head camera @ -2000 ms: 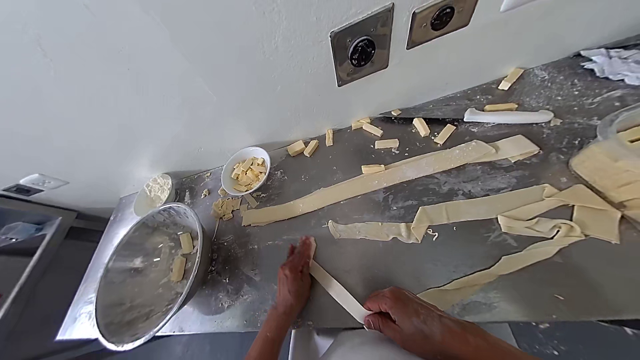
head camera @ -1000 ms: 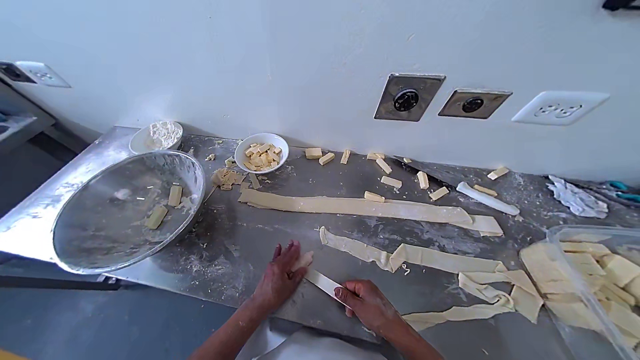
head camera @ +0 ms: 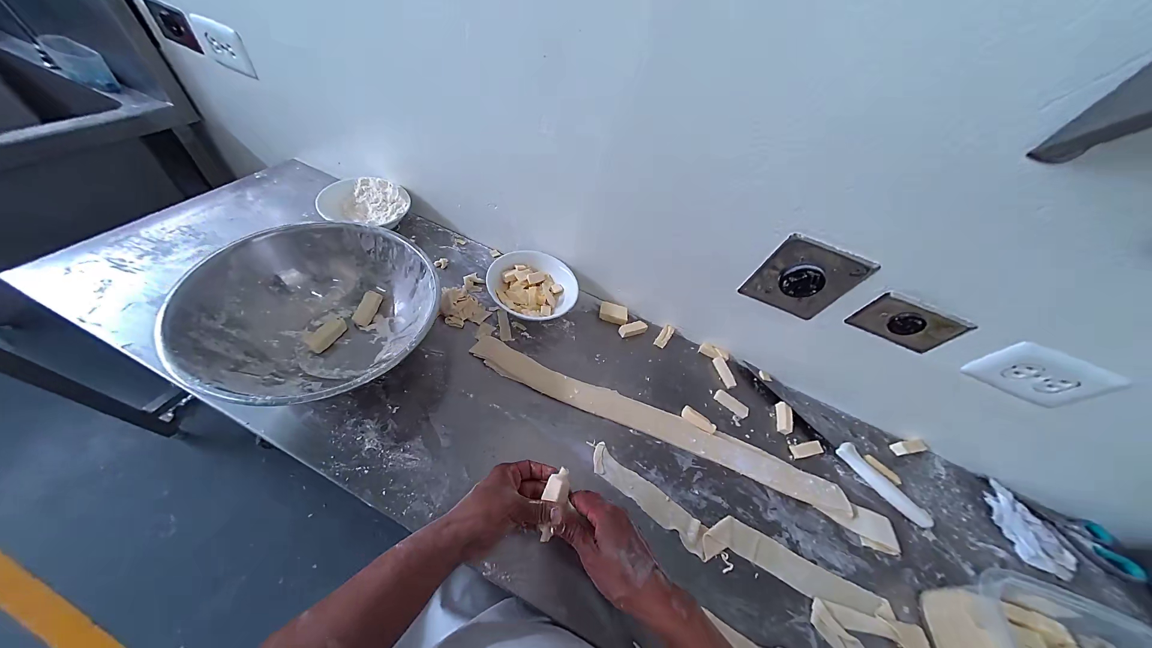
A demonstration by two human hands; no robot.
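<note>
Between both hands, near the table's front edge, is a piece of cheese (head camera: 556, 487) with dough around its lower part. My left hand (head camera: 508, 504) grips it from the left, and my right hand (head camera: 605, 540) has its thumb and fingers against its lower end. Right of the hands lie a long flat dough strip (head camera: 621, 409) and a folded, twisted one (head camera: 774, 558). A large metal bowl (head camera: 193, 364) on the left holds two dough-wrapped sticks (head camera: 326, 335). Loose cheese sticks (head camera: 731, 403) lie scattered toward the wall.
Along the wall stand a bowl of flour (head camera: 378, 200) and a white bowl of cheese pieces (head camera: 531, 286). A white-handled knife (head camera: 884, 486), a crumpled cloth (head camera: 1030, 531) and a clear plastic container (head camera: 1071, 603) are at the right. Power outlets are set in the wall.
The hands have come together; the strip that stretched between them earlier is now gathered around the cheese, which they hold up. The view has swung toward the left end of the table.
</note>
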